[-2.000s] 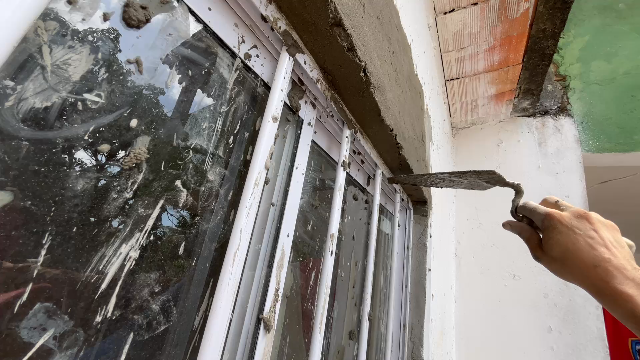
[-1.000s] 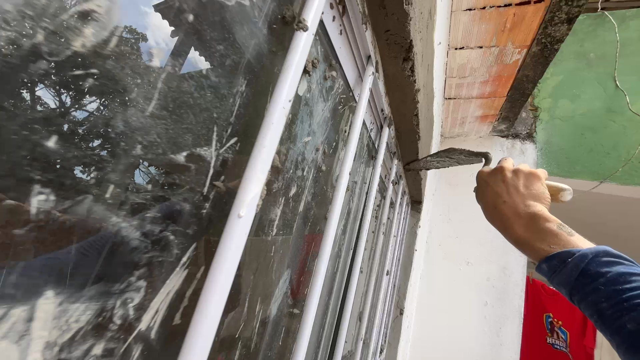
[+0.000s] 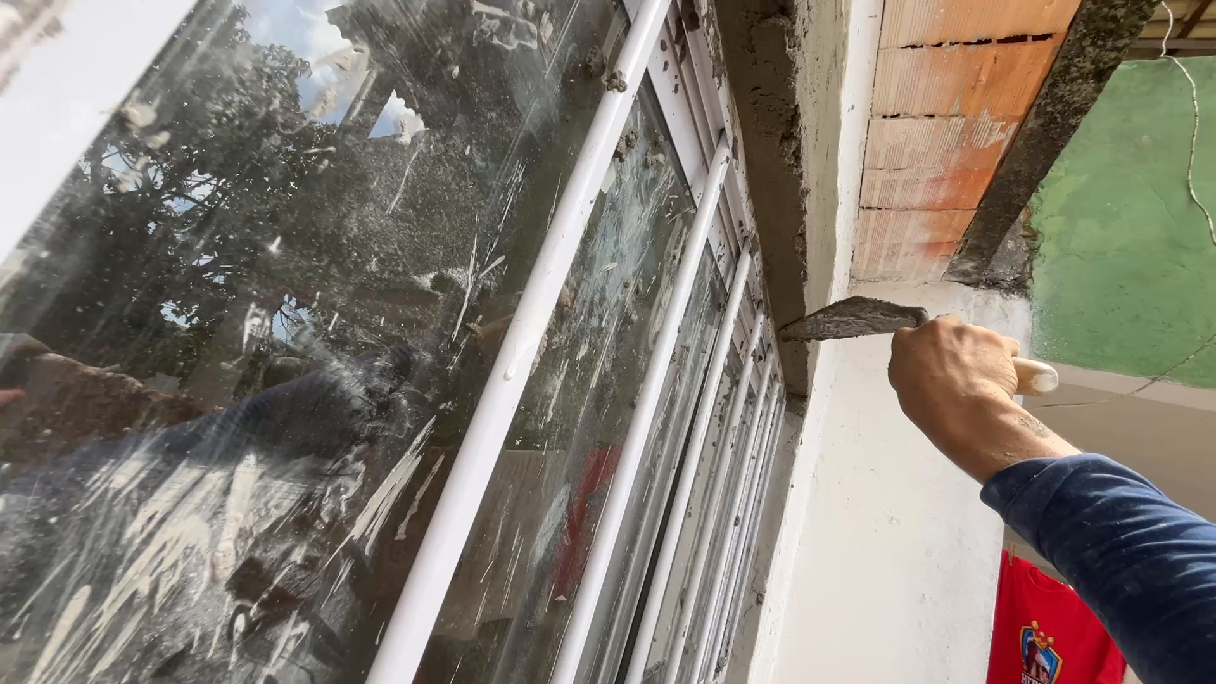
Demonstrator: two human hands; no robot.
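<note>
My right hand, in a dark blue sleeve, is closed around the pale handle of a mortar-coated trowel. The blade points left, and its tip meets the underside edge of the mortared window lintel near the far upper corner. White bars run across the window glass, which is spattered with mortar and reflects trees and sky. Mortar lumps also stick to the white window frame. My left hand is out of view.
Beyond the trowel stands a white wall. Exposed hollow clay bricks and a dark concrete beam are overhead, beside a green wall. A red cloth with a printed emblem hangs at lower right, and a thin cord dangles at upper right.
Since two seconds ago my right hand has turned, now showing its back and the handle's end. The trowel tip remains by the lintel's far end. The view has shifted, bringing more of the sleeve into sight.
</note>
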